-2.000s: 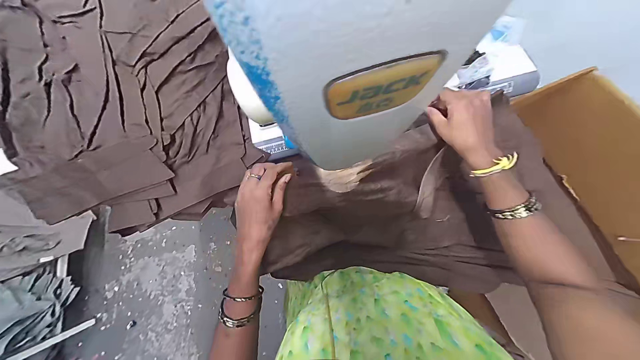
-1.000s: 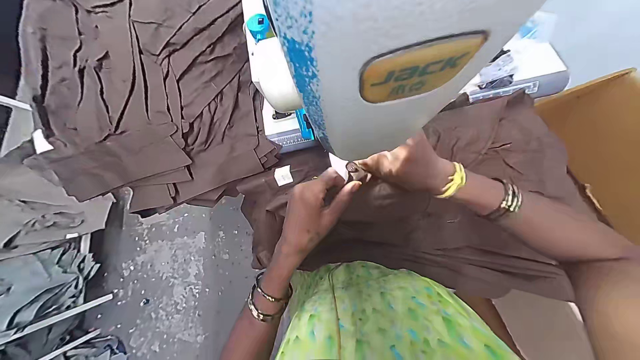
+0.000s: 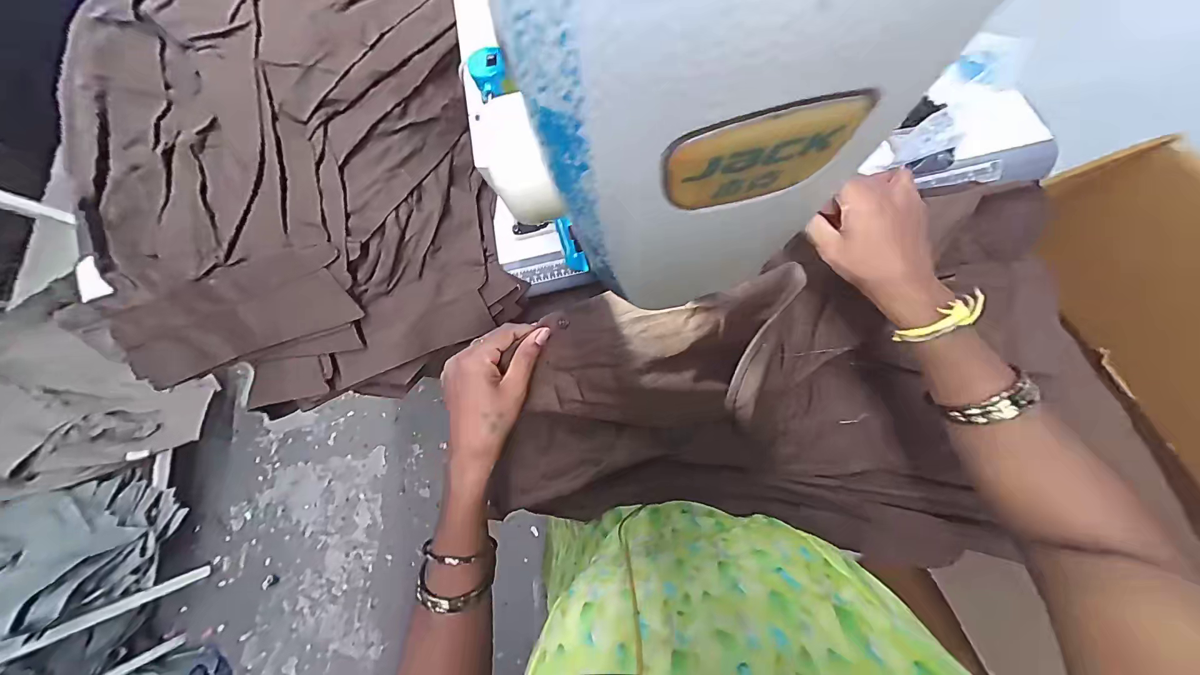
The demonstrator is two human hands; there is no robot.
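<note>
A brown cloth garment (image 3: 656, 403) lies across the front of a white and blue Jack sewing machine (image 3: 637, 141), lit by a pale patch just below the machine's head. My left hand (image 3: 487, 384) pinches the garment's left edge between thumb and fingers, beside a small dark round spot, perhaps a button. Farther right and higher, my right hand (image 3: 877, 234) is closed on the same cloth, close to the right side of the machine head. The needle area is hidden behind the head.
Stacked brown cloth pieces (image 3: 225, 309) lie left of the machine. Grey-green cloth (image 3: 75, 544) hangs at the lower left near metal bars. An open cardboard box (image 3: 1134, 272) stands at the right. Clear plastic packets (image 3: 923, 136) rest on the machine bed behind my right hand.
My hands were together below the machine head one second ago; now they are apart, the left at the cloth's left edge and the right farther up and right.
</note>
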